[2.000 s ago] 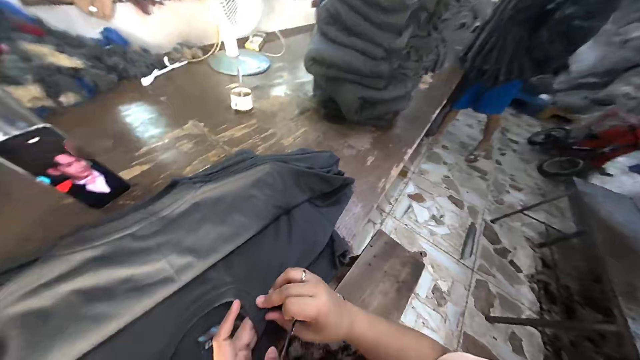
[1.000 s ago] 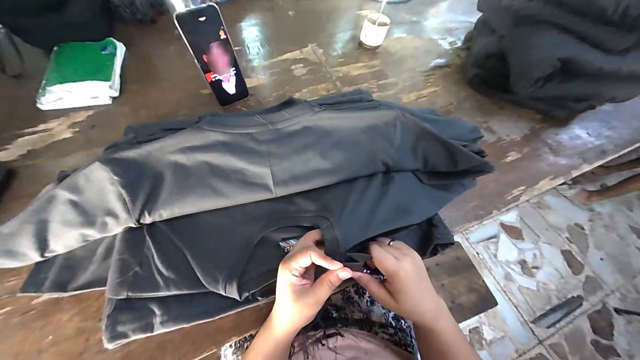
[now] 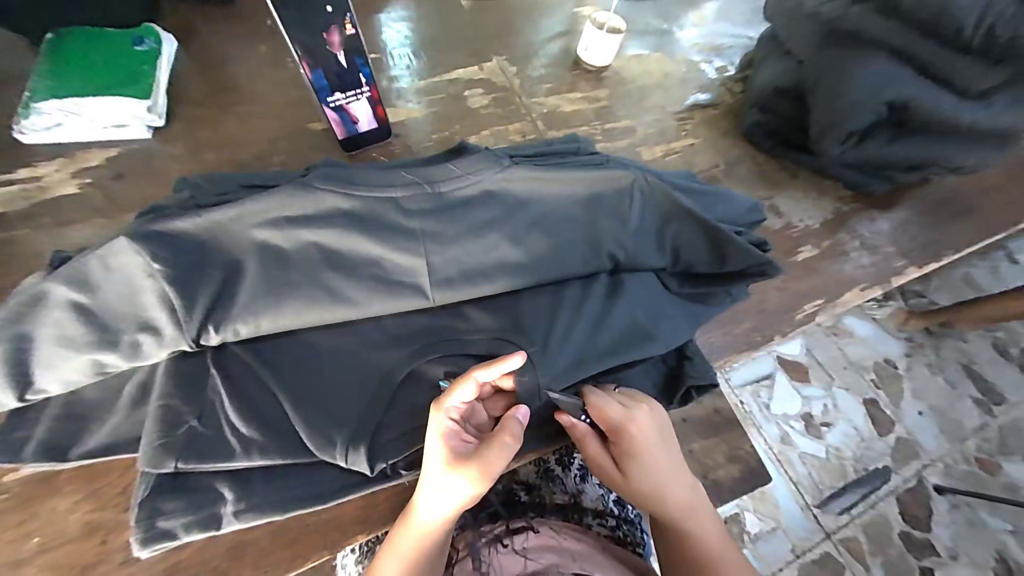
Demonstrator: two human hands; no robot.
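Dark grey shirts lie stacked and spread over the wooden table, the top garment (image 3: 336, 256) folded back above another shirt's round neckband (image 3: 432, 352). My left hand (image 3: 480, 424) pinches a part of that neckband between fingers and thumb. In my right hand (image 3: 620, 432) is a small pointed metal tool (image 3: 566, 400), likely thread snips, mostly hidden by the fingers. Its tip points left at the neckband, close to my left hand; whether it touches the cloth I cannot tell.
A phone (image 3: 340, 80) showing a video stands behind the shirts. A green and white folded stack (image 3: 96, 80) lies at the back left, a small white jar (image 3: 600, 40) at the back. Dark cloth (image 3: 888, 88) is heaped back right. Beyond the table edge, another person's limb (image 3: 968, 312) shows above the tiled floor.
The view has swung round from the right side of the table. Since one second ago my hands have moved slightly apart, and the pointed tool now shows more plainly.
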